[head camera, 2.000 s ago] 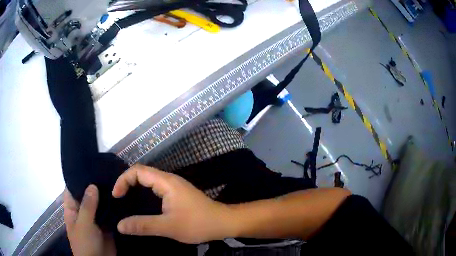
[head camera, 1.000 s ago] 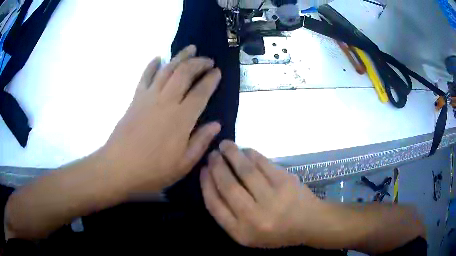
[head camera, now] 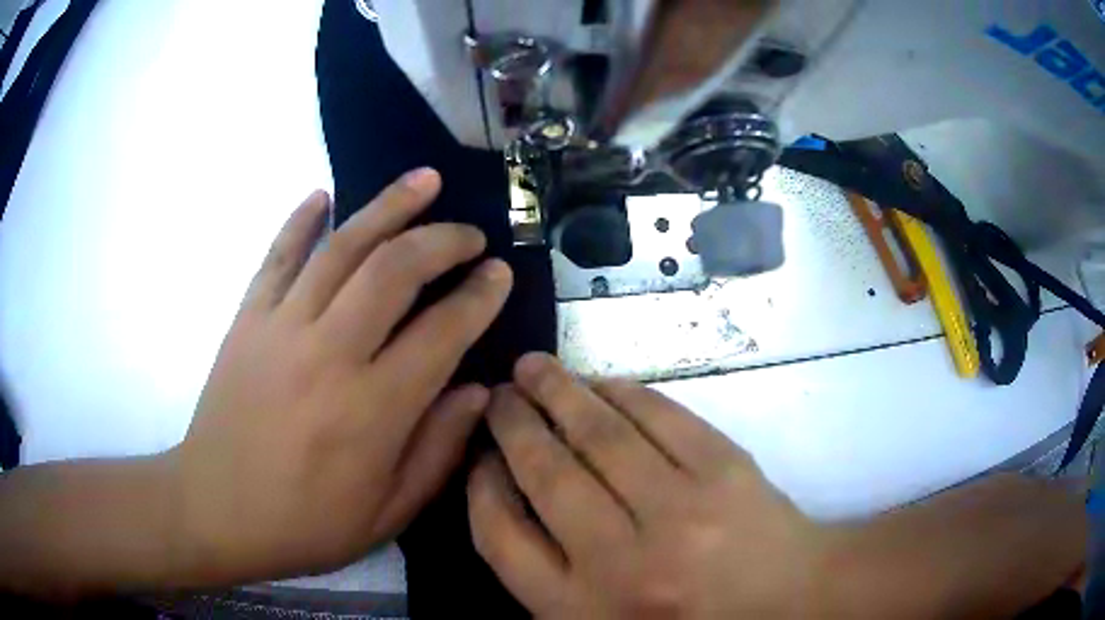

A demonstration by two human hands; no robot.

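A black rib band runs from the back of the table under the presser foot and down over the front edge. The white sewing machine head stands over it. My left hand lies spread flat on the band, left of the foot. My right hand is in front of the foot, with thumb and fingertips closed on the band's right edge. The needle tip is too small to make out.
The needle plate is right of the foot. Orange-handled snips, a yellow-handled tool and black shears lie at the right, with black tape across them. Black strips lie at the far left.
My hands first moved from the lap onto the band at the machine. The view has since come closer to the machine head; both hands remain on the band.
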